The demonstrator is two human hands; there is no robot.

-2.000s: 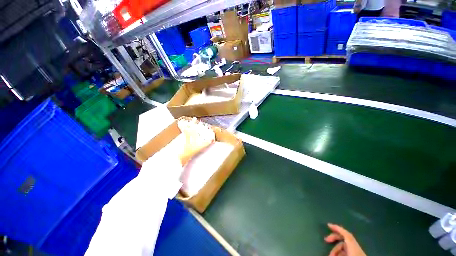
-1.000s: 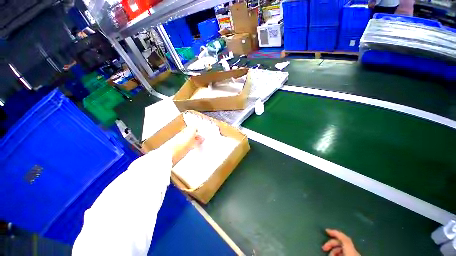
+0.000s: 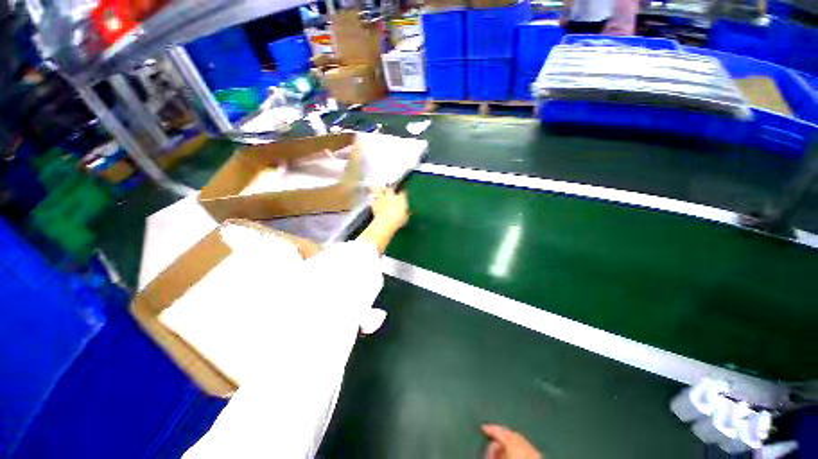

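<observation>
The near brown carton (image 3: 186, 356) is open and bright white inside; single bottles cannot be told there. My left hand (image 3: 387, 215) is at the belt's near edge, right of the second carton (image 3: 282, 207). Its fingers are blurred, and whether they hold anything cannot be told. My white left sleeve covers the near carton's right side. A small white object, perhaps a bottle (image 3: 372, 320), shows beside the sleeve on the dark green bench. My right hand (image 3: 511, 444) is mostly cut off by the bottom edge; one finger shows.
Several white bottles (image 3: 726, 417) lie together at the lower right. The green belt (image 3: 592, 260) runs between pale rails. Blue totes (image 3: 54, 350) stand at the left. A wrapped white stack (image 3: 637, 76) lies on blue crates behind. Part of a person (image 3: 592, 11) shows at the top.
My left hand has left the near carton and moved right to the belt edge, where a white bottle stood before. The view has turned right. A small white object now shows beside the sleeve.
</observation>
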